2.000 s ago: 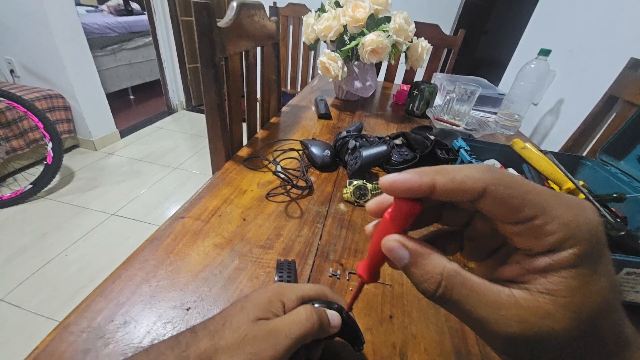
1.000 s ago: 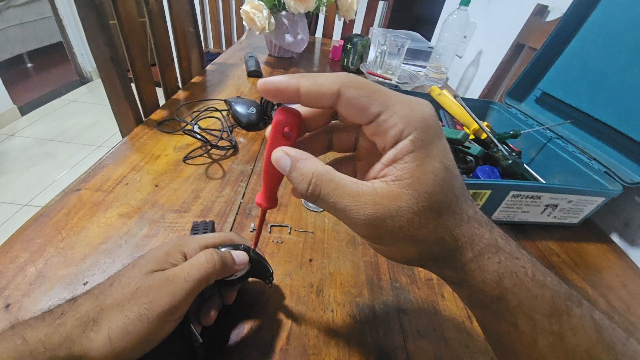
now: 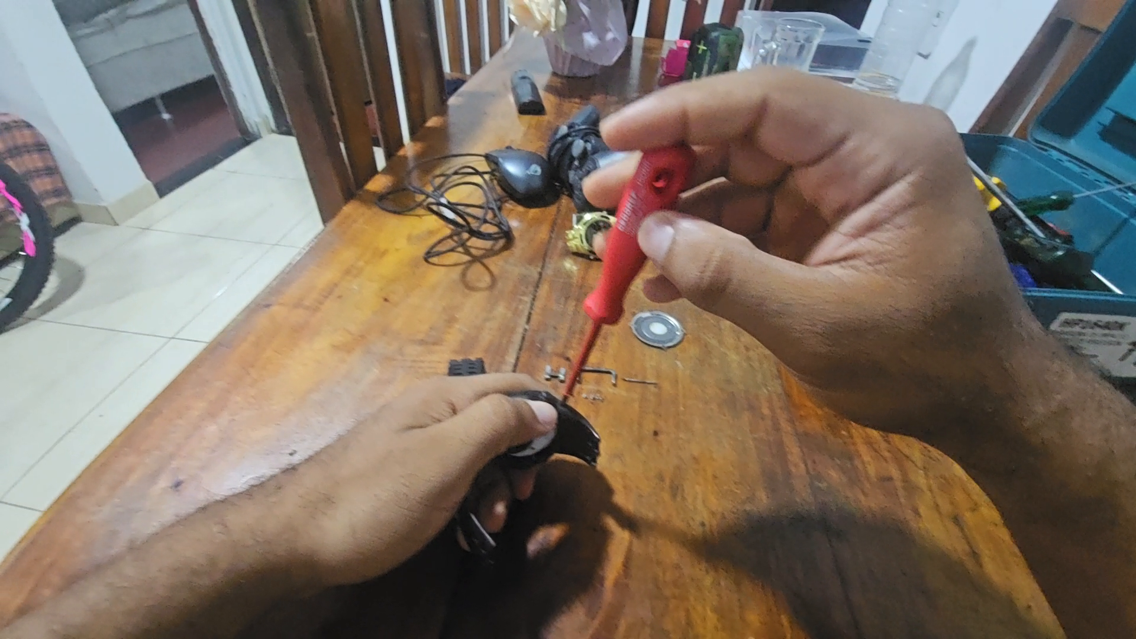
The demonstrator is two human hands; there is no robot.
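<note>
My right hand (image 3: pixel 799 213) holds a screwdriver with a red handle (image 3: pixel 630 240) between thumb and fingers. Its red shaft slants down, and the tip meets the edge of a glossy black curved part (image 3: pixel 575 433). That part is gripped by my left hand (image 3: pixel 426 453), which hides much of it; its exact kind is unclear. Beyond the tip, small metal pieces (image 3: pixel 600 373) and a thin pin (image 3: pixel 639 382) lie on the wooden table (image 3: pixel 355 355). A round metal disc (image 3: pixel 658 329) is to their right. A black ribbed piece (image 3: pixel 466 366) shows just behind my left hand.
A black computer mouse (image 3: pixel 522 176) with a coiled cable, a black game controller (image 3: pixel 575 146) and a gold-coloured watch (image 3: pixel 586 234) lie farther back. At right stands an open teal toolbox (image 3: pixel 1074 306) with tools. A flower vase (image 3: pixel 586 40), glassware (image 3: pixel 790 44) and a bottle (image 3: pixel 892 44) are at the back.
The view has shifted. My right hand still holds the screwdriver at the black part, and my left hand keeps its grip. The round disc shows more fully than one second ago.
</note>
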